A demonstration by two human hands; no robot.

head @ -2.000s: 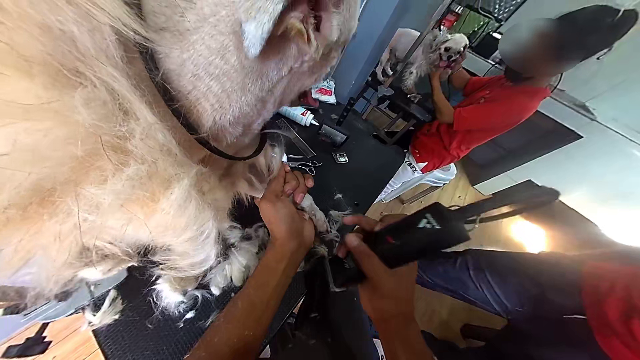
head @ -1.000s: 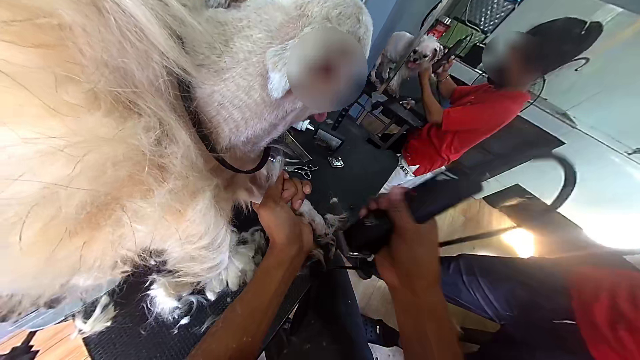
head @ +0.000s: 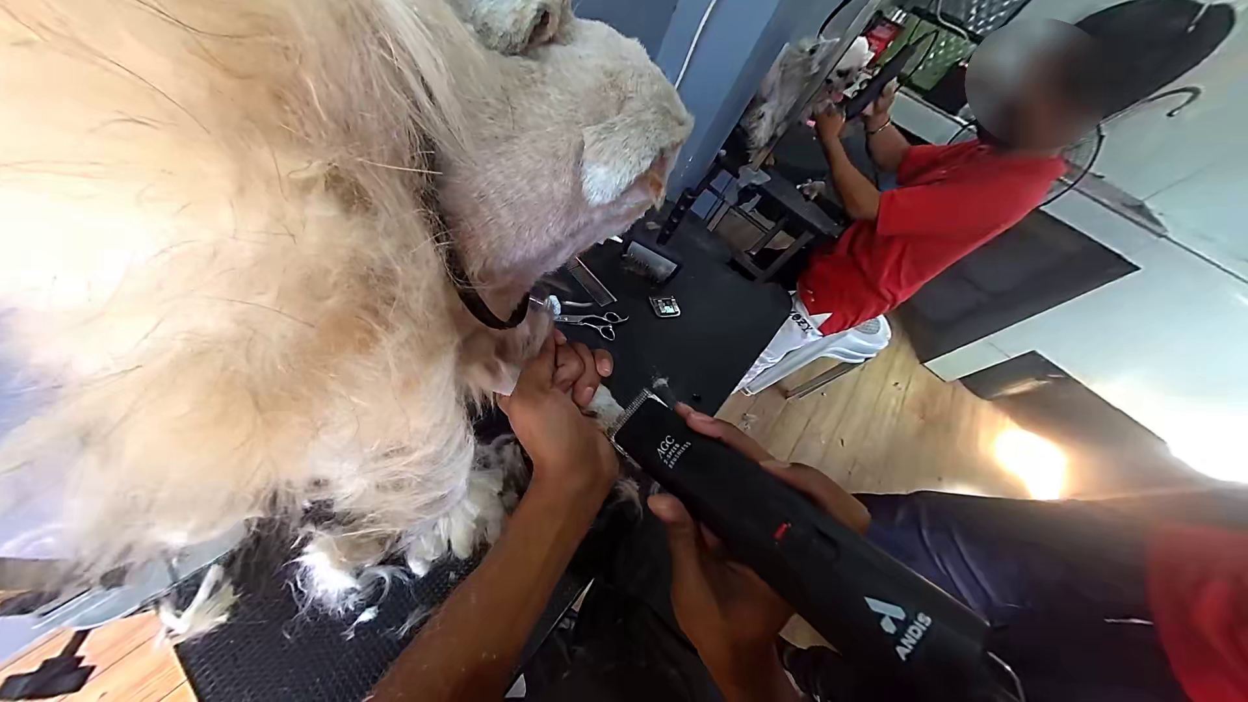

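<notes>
A large cream-coated dog fills the left side, its head and neck clipped short and a black loop around its neck. My left hand is closed around the dog's front leg below the chest; the fingers cover much of the leg. Black Andis clippers are in my right hand, their metal blade touching or close to the pale paw just beyond my left fingers. Cut hair lies below my left hand.
Scissors, a slicker brush, a comb and a clipper blade lie on the black grooming table. Beyond it, a person in a red shirt holds dark clippers at another dog.
My right hand has turned the clippers, so the blade points up-left towards the paw. The dog's head has turned. The co-worker's hand with dark clippers has risen into clearer view.
</notes>
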